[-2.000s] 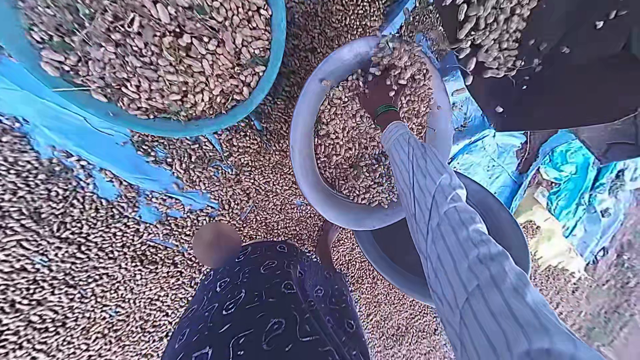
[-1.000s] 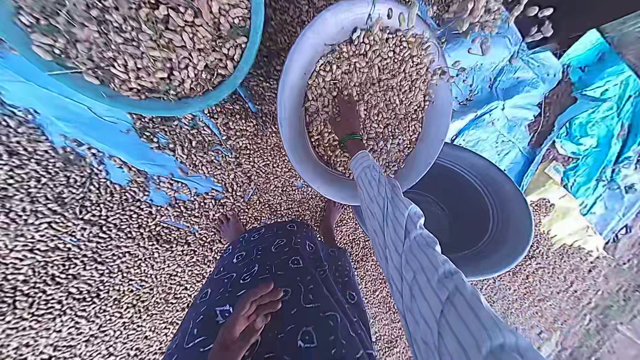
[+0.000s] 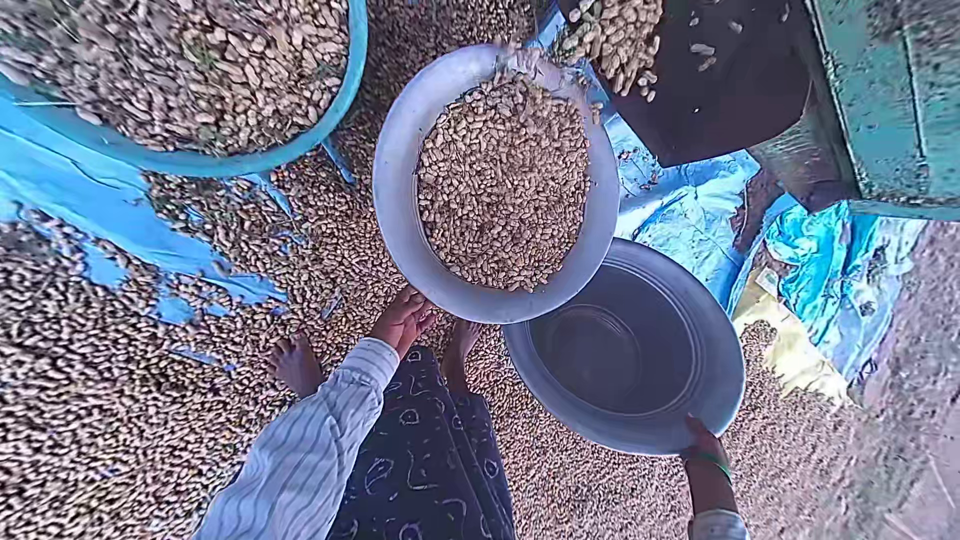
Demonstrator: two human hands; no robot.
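My right hand point(image 3: 706, 448) grips the lower right rim of an empty metal basin point(image 3: 622, 345), its fingers partly hidden by the rim. That basin lies partly under a second metal basin point(image 3: 397, 172), which holds a heap of peanuts in the shell point(image 3: 506, 187). At the lower left rim of the filled basin is my left hand point(image 3: 405, 319), fingers bent; whether it grips the rim cannot be told. More peanuts point(image 3: 616, 45) come off a dark sheet point(image 3: 720, 90) above the filled basin, and some are blurred at its upper rim.
A large blue-green tub point(image 3: 352, 82) heaped with peanuts stands at upper left. Peanuts point(image 3: 135, 420) cover the ground around my bare feet point(image 3: 296, 365), over blue tarpaulin point(image 3: 150, 225). Green machine panels point(image 3: 885, 105) are at upper right, above crumpled blue and yellow sheeting point(image 3: 795, 349).
My right hand has left the peanuts in the filled basin and taken hold of the empty basin's rim. My left hand has moved from over my lap up to the filled basin's rim.
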